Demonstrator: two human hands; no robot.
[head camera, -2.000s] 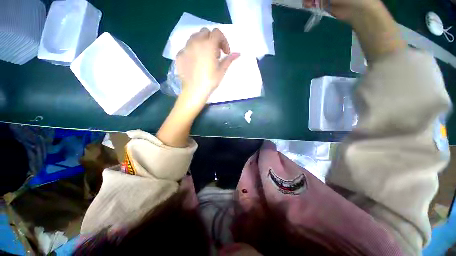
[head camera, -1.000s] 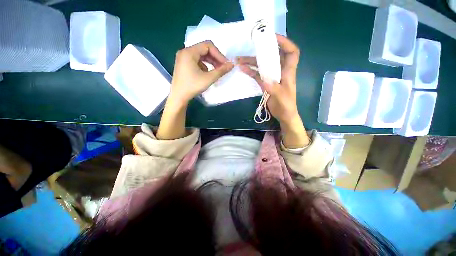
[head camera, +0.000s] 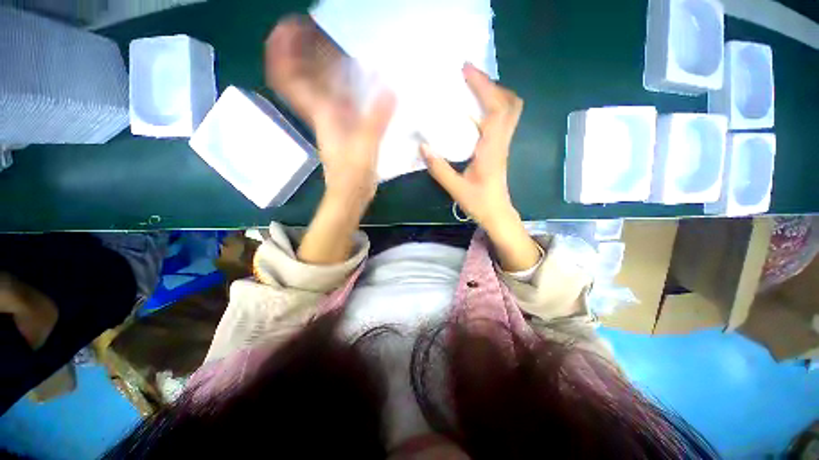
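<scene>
White thin sheets (head camera: 404, 54) lie in a bright, overexposed pile at the centre of the green table. My right hand (head camera: 485, 144) is at the pile's right front, its thumb and fingers around a white corded product (head camera: 456, 135). The product's outline is hard to tell against the sheets. A thin cord loop (head camera: 461, 212) hangs below the hand near the table edge. My left hand (head camera: 337, 103) is over the pile's left side, blurred, with thumb and fingers apart and nothing seen in it.
Two white trays (head camera: 171, 87) stand left of the sheets, one turned at an angle (head camera: 254, 148). A ribbed nested tray stack (head camera: 58, 81) is far left. Several recessed trays (head camera: 611, 154) stand at right. Below the edge are open cartons (head camera: 700, 269) and, at left, a person's arm (head camera: 27, 310).
The product, held up on edge a second ago, is now low over the sheets. My left hand has moved up and left and spread open. The right-hand trays, fewer at first, appear slightly higher in view.
</scene>
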